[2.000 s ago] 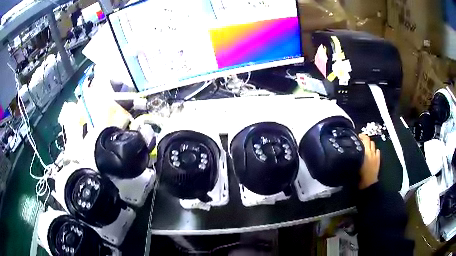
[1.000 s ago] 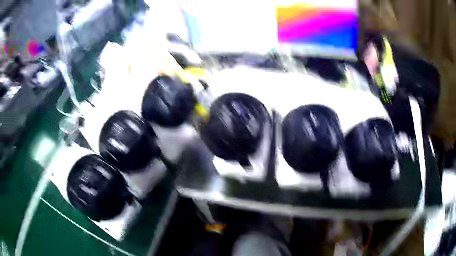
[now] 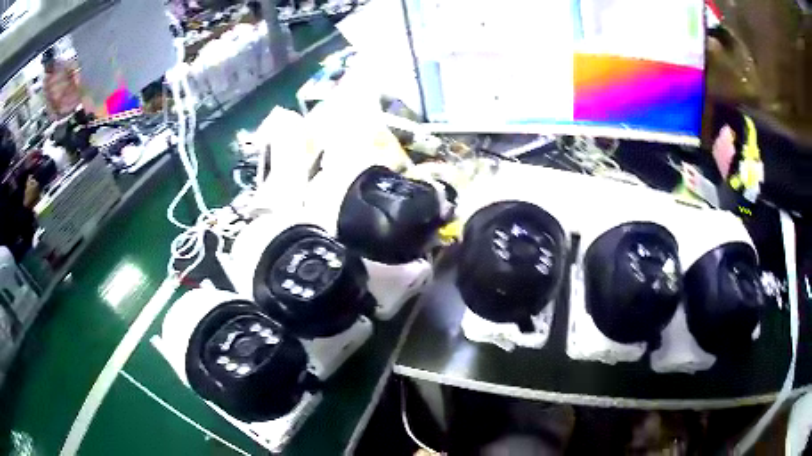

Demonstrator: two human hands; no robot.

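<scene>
No hand of mine shows clearly in the head view. Three PTZ dome cameras with white bodies and black heads stand on the black bench: one at its left (image 3: pixel 510 263), one in the middle (image 3: pixel 630 283) and one at the right (image 3: pixel 726 298). Three more stand in a slanting row on the left: the front one (image 3: pixel 245 361), the middle one (image 3: pixel 310 280) and the rear one (image 3: pixel 387 214). The front and middle ones show their lens windows with pale dots. The rear one's lens is not visible.
The wide monitor (image 3: pixel 499 62) stands behind the cameras. White cables (image 3: pixel 191 245) tangle at the left on the green mat (image 3: pixel 116 356). A black box with yellow tags (image 3: pixel 775 169) is at the right, with a white strip (image 3: pixel 791 303) beside it. People are partly visible at far left.
My right hand, at the rightmost camera two seconds ago, is out of view. The view has turned left, so the bench and monitor appear further right. The cameras keep their arrangement.
</scene>
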